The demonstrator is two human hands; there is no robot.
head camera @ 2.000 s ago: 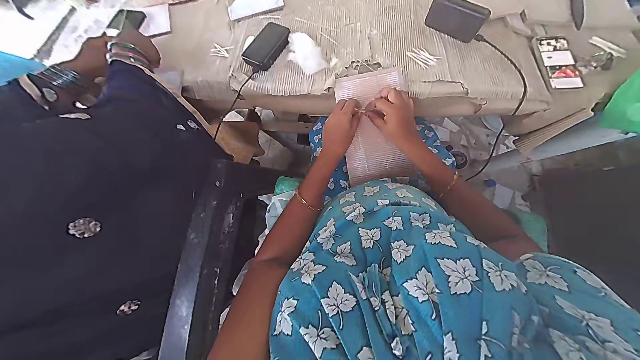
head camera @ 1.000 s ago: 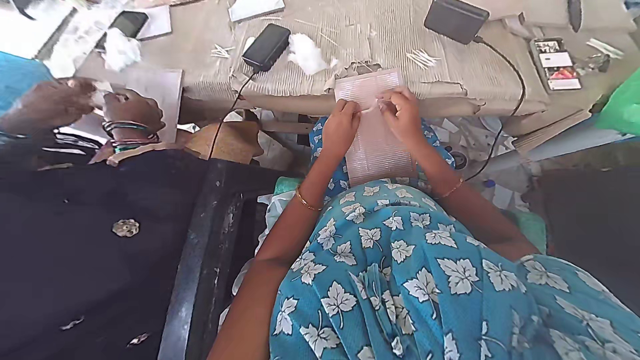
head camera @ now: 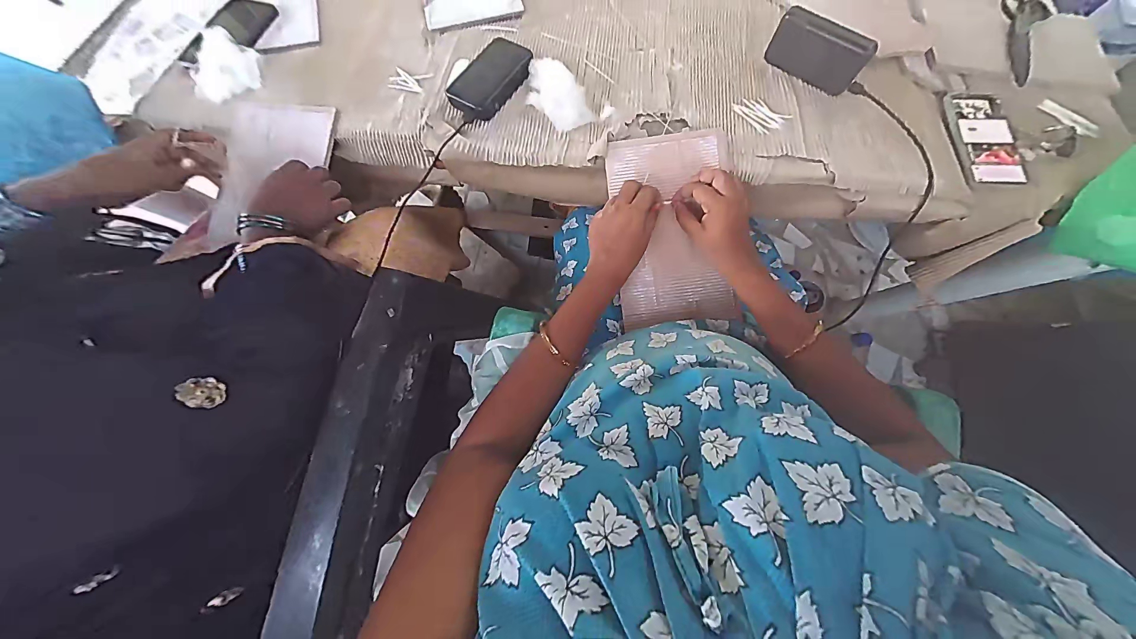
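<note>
A pale ribbed board (head camera: 679, 266) rests on my lap, its far end against the edge of the table. Above it my left hand (head camera: 626, 226) and my right hand (head camera: 714, 213) are close together, pinching a thin white stick (head camera: 666, 203) between them at fingertip level. What the stick is made of cannot be told. Thin white sticks (head camera: 759, 115) lie in a small pile beyond my right hand, and another pile (head camera: 406, 82) is farther left. A tuft of white cotton (head camera: 559, 94) lies on the table beyond my left hand.
Corrugated cardboard (head camera: 692, 53) covers the table. On it are a black box with a cable (head camera: 490, 78), a second one (head camera: 820, 50) and a phone (head camera: 986, 139). A co-worker's hands (head camera: 297, 200) hold a clear sheet at left. A green bag (head camera: 1100, 213) is at right.
The co-worker's hands have moved apart, and a clear sheet now shows between them. My own hands stay over the board, with the right one slightly nearer the left than one second ago.
</note>
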